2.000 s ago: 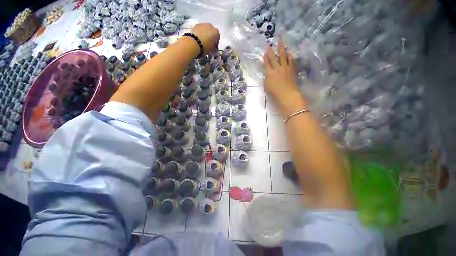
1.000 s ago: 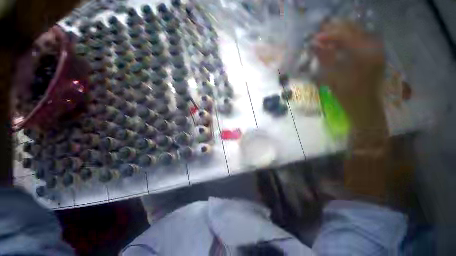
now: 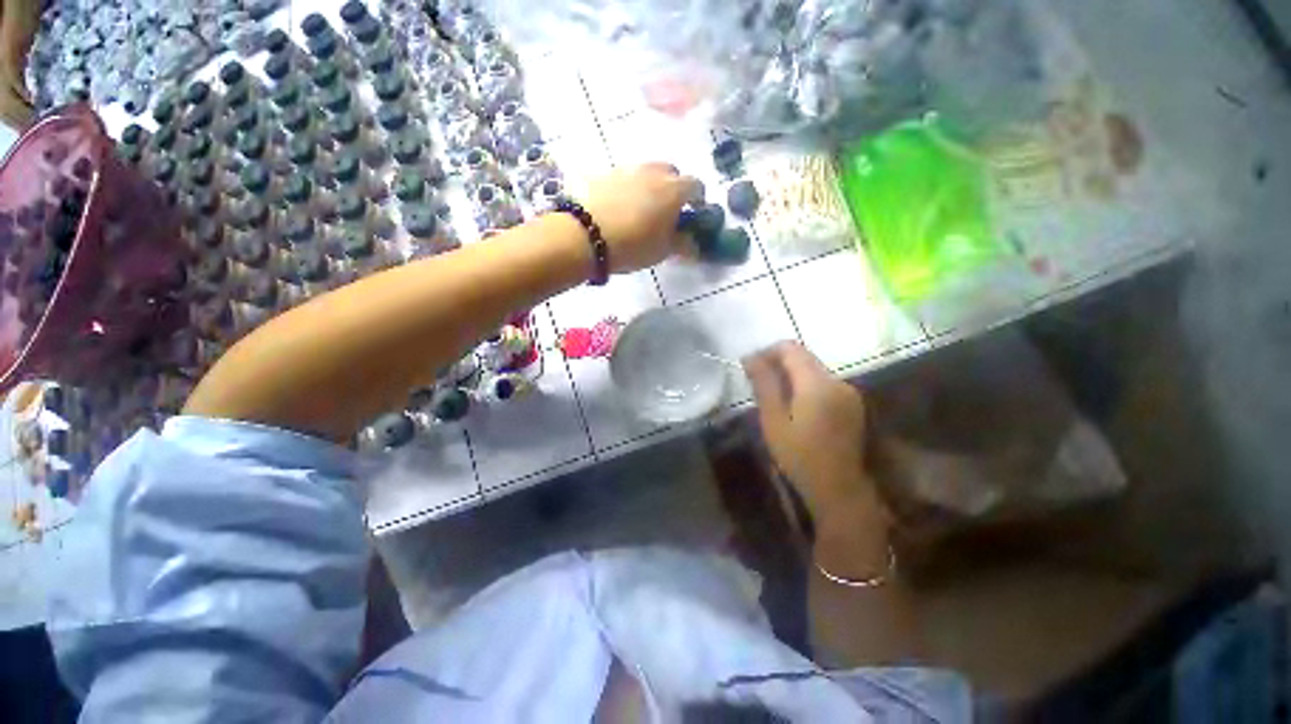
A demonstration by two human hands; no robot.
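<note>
My left hand (image 3: 644, 215), with a dark beaded bracelet, reaches across to the small group of dark round caps (image 3: 726, 243). Its fingertips are at the caps; whether they hold one is unclear. My right hand (image 3: 810, 413) pinches a thin pale stick (image 3: 719, 362) over the small round translucent bowl (image 3: 666, 396) near the table edge. The stick's tip is over or inside the bowl. Grey capped pieces (image 3: 305, 212) stand in dense rows to the left. Some open bodies (image 3: 547, 194) with dark holes stand at the rows' right side.
A pink-red basket (image 3: 94, 269) with dark caps is at left. A bright green packet (image 3: 923, 209) lies right of a bundle of pale sticks (image 3: 803, 198). Shiny clear plastic (image 3: 835, 64) covers grey pieces at the far side. A grey heap (image 3: 128, 50) is at far left.
My left hand has come from the far end of the rows to the loose caps. My right hand has left the plastic and now holds a stick at the bowl. The view has shifted.
</note>
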